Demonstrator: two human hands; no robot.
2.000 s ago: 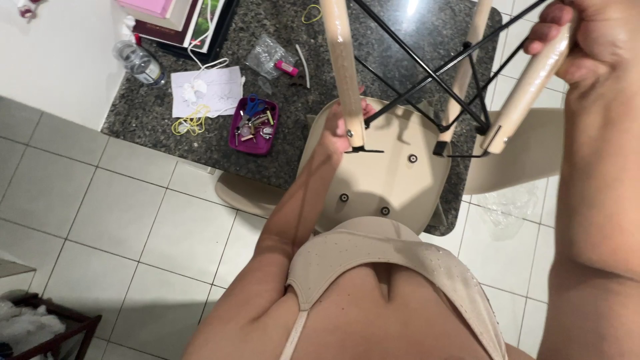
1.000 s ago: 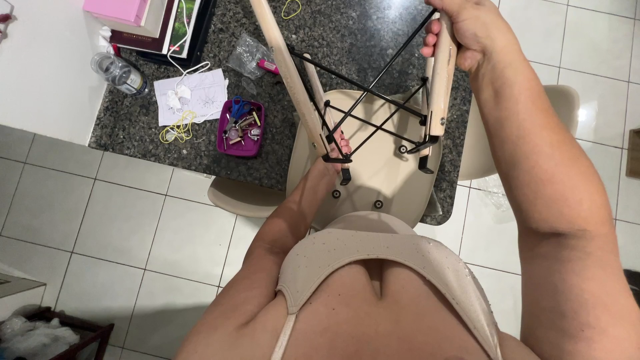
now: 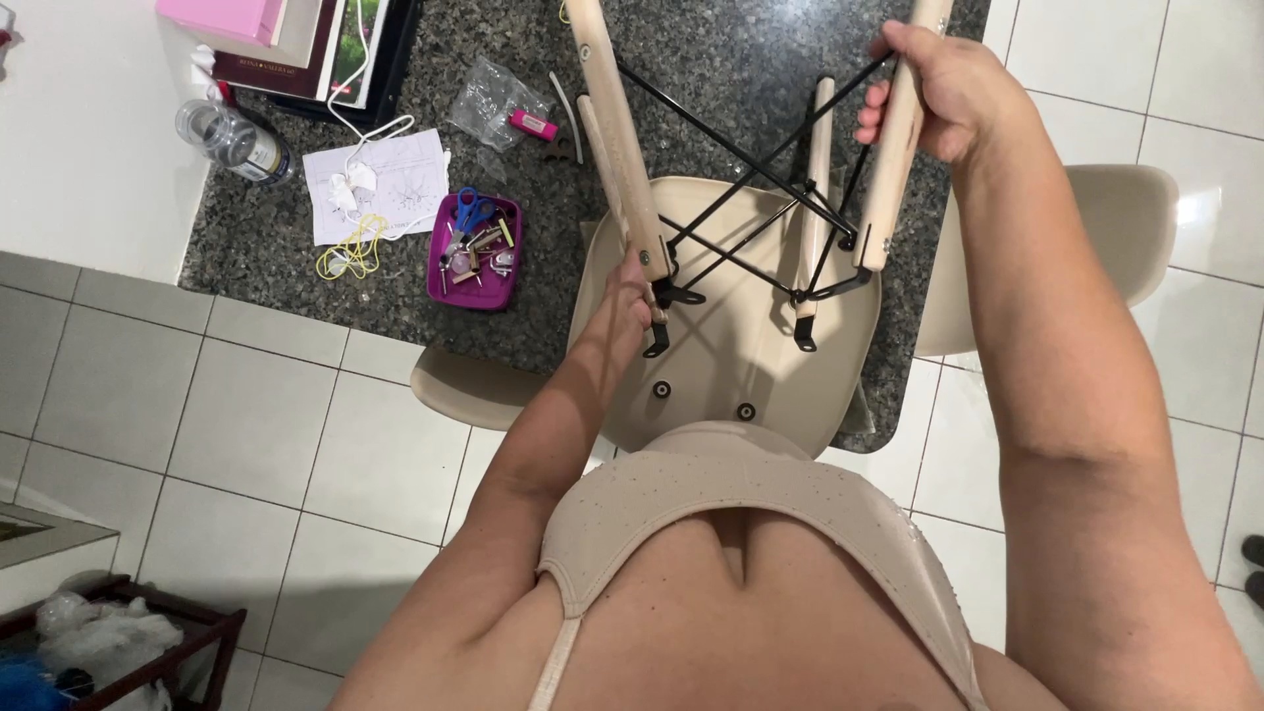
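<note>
A beige plastic chair seat (image 3: 731, 365) lies underside up on the granite counter, with round mounting points showing near its close edge. Over it stands a chair base of light wooden legs joined by crossed black metal rods (image 3: 755, 170), with black brackets (image 3: 806, 334) at the lower ends. My left hand (image 3: 632, 291) grips the lower end of a left wooden leg (image 3: 622, 148), its fingers partly hidden. Higher up on the right, my right hand (image 3: 948, 94) is closed around another wooden leg (image 3: 894, 163).
On the granite counter (image 3: 326, 291), a purple tray (image 3: 477, 301) holds blue scissors and hardware. Nearby lie a printed sheet (image 3: 415, 163), yellow string (image 3: 351, 252), a plastic bag (image 3: 494, 104) and a clear bottle (image 3: 232, 143). Beige chairs (image 3: 1116, 237) stand beside the counter.
The leg base has shifted relative to the seat, and its brackets have turned. Both hands still grip wooden legs.
</note>
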